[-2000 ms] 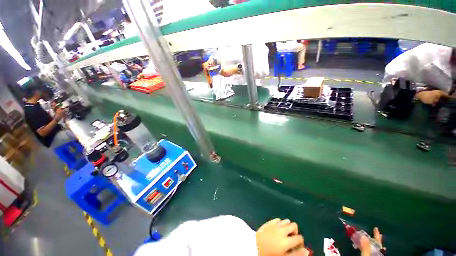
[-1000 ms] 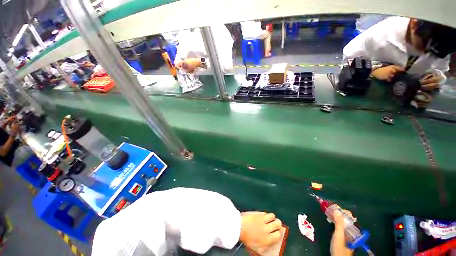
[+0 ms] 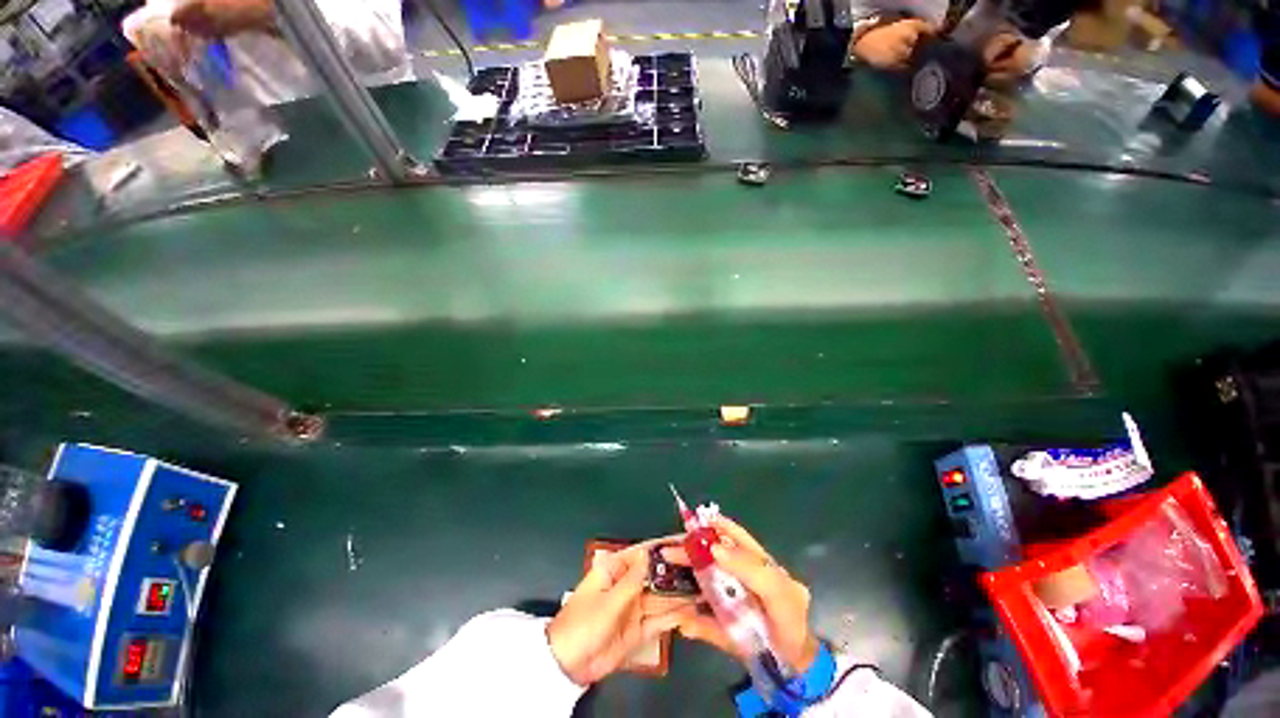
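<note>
My left hand [image 3: 604, 617] holds a small dark part [image 3: 674, 571] over the wooden block [image 3: 649, 656], whose red-brown rim shows partly behind the hands. My right hand [image 3: 772, 596] is closed around the glue dispensing syringe [image 3: 731, 600], its red end and thin needle pointing up and slightly left. The fingers of both hands meet near the dark part. The syringe's blue cap lies by my right wrist. The wiping tissue cannot be clearly made out.
A blue controller [image 3: 120, 578] stands at left, a second blue controller [image 3: 978, 508] and red-orange basket [image 3: 1011, 617] at right. A tan scrap [image 3: 736, 415] lies on the belt edge. Across the belt are a black divided tray [image 3: 674, 112] with a carton, and people's hands.
The view has swung right. My left hand has come off the block and now holds the small dark part. My right hand has brought the syringe left, beside that part.
</note>
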